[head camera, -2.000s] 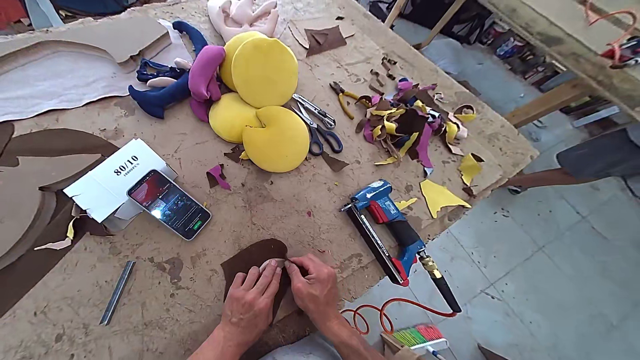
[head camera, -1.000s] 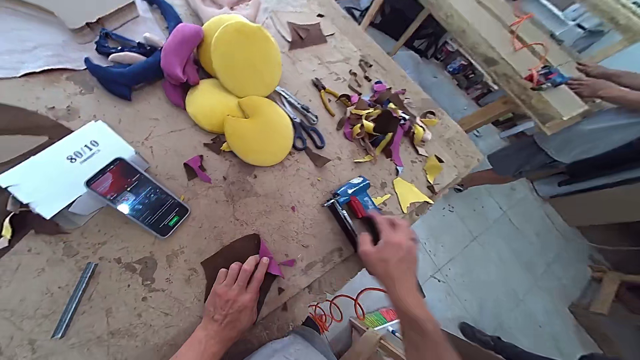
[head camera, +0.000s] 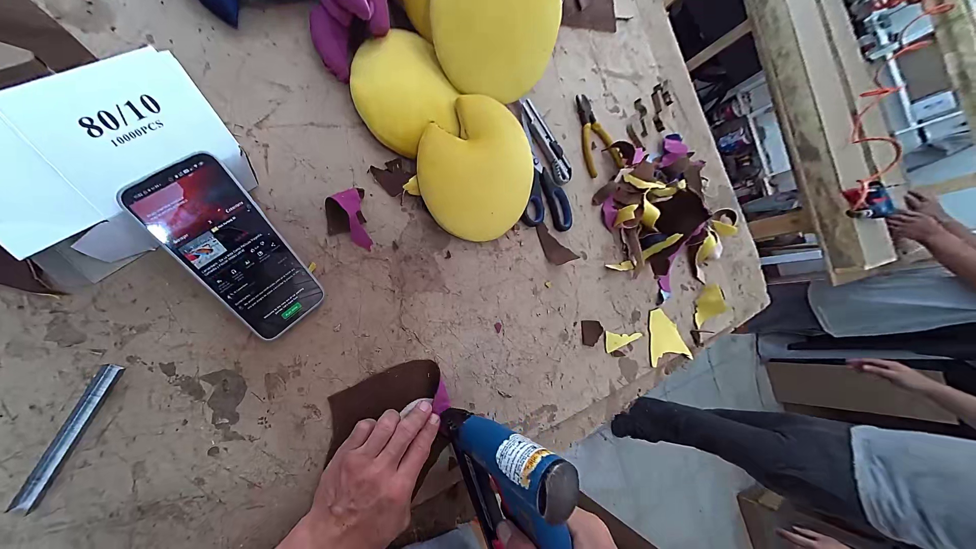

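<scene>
My left hand (head camera: 377,473) presses a dark brown fabric piece (head camera: 381,387) at the near edge of the workbench, its fingertips beside a bit of purple fabric (head camera: 441,398). My right hand (head camera: 564,531), partly hidden behind the tool, is closed on a blue pneumatic stapler (head camera: 496,457). The stapler's nose meets the fabric edge just right of my left fingertips. Whether it touches the fingers cannot be told. Left of my hands lies a strip of staples (head camera: 65,438).
A phone (head camera: 221,244) leans on a white box (head camera: 114,137). Yellow padded shapes (head camera: 476,168), scissors (head camera: 545,191), a utility knife (head camera: 547,141), pliers (head camera: 591,137) and fabric scraps (head camera: 663,206) lie farther back. At right, people (head camera: 808,450) stand near another bench (head camera: 823,137).
My right hand has brought the stapler from its place on the bench to the fabric edge at my left fingertips. The left hand stays on the brown fabric. The view has shifted.
</scene>
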